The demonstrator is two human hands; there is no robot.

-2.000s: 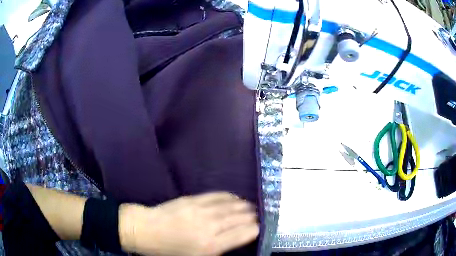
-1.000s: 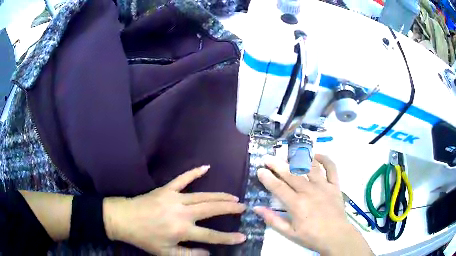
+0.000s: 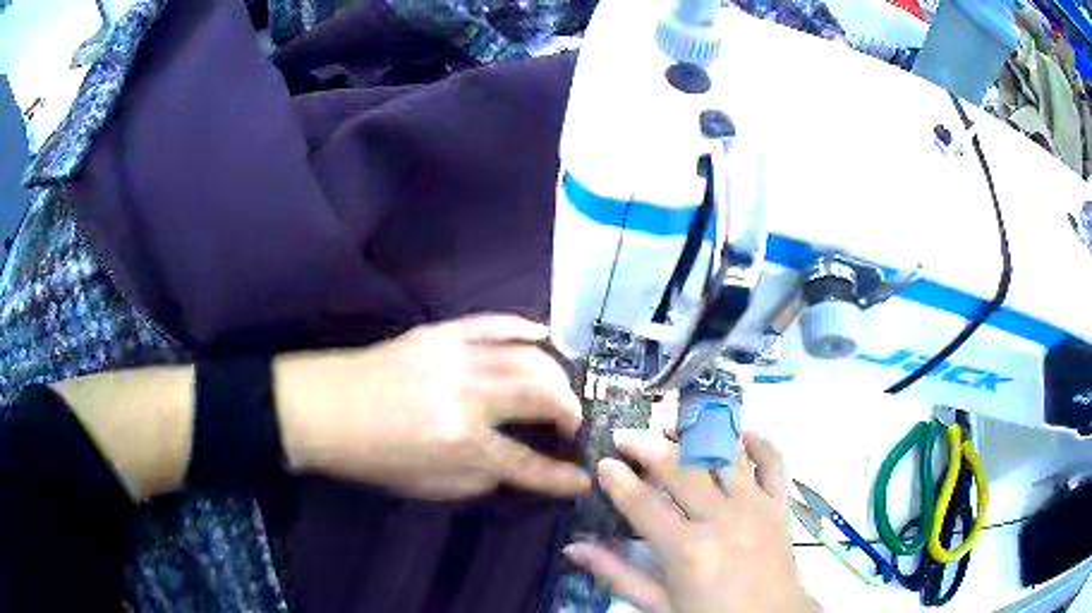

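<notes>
The plum lining [image 3: 455,180] lies lining side up to the left of the sewing machine head [image 3: 671,132]. The plaid hem [image 3: 595,509] runs under the presser foot [image 3: 617,383]. My left hand [image 3: 437,407] lies on the lining just left of the presser foot, its thumb and fingertips at the lining's edge beside the hem; whether it pinches the cloth is hard to tell. My right hand [image 3: 707,527] lies spread on the hem and table in front of the needle area, fingertips close to the grey-blue round attachment [image 3: 709,434], which partly covers them.
Green and yellow handled scissors [image 3: 932,491] lie on the white table at right, with blue snips [image 3: 850,533] beside my right hand. A black object [image 3: 1060,533] is at the right edge. Plaid shell fabric [image 3: 72,287] spreads at left. A grey container [image 3: 968,48] stands behind the machine.
My right hand came in from outside the picture and now lies by the needle area. My left hand moved up the lining to the presser foot, its fingers now bent. The lining has bunched more.
</notes>
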